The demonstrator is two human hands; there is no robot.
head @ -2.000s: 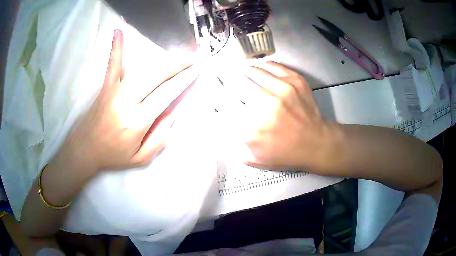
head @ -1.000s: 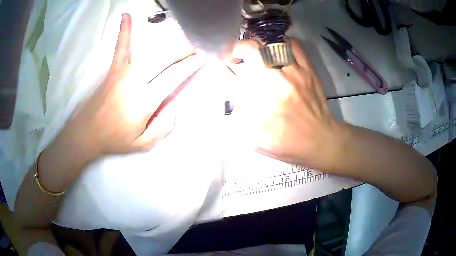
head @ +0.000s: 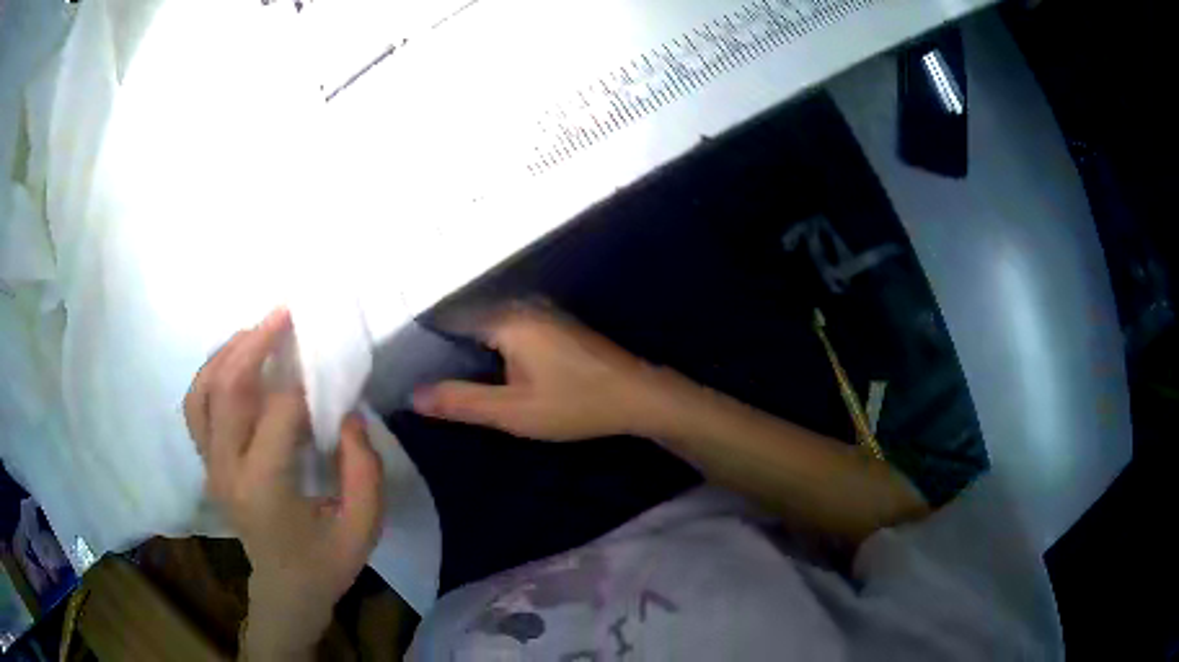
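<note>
White fabric (head: 142,375) lies overexposed over the left of the white table and hangs over its front edge. My left hand (head: 291,466) is at the lower left, with a narrow white strip of the fabric pinched between thumb and fingers. My right hand (head: 530,375) is below the table's front edge, right of my left hand. It is slightly blurred, with thumb and fingers apart around a shaded grey-white part of the fabric; whether it grips this is unclear. The needle area is not in view.
A printed ruler scale (head: 685,78) runs along the front edge of the white table (head: 647,155). A black phone (head: 934,110) lies on a pale surface at the upper right. A brown box (head: 155,601) is at the lower left. The wearer's printed shirt (head: 608,595) shows at the bottom.
The view has shifted down toward the lap, so the machine and snips have left the picture. Both hands have left the lit sewing area for the table's front edge, and my left hand now pinches fabric.
</note>
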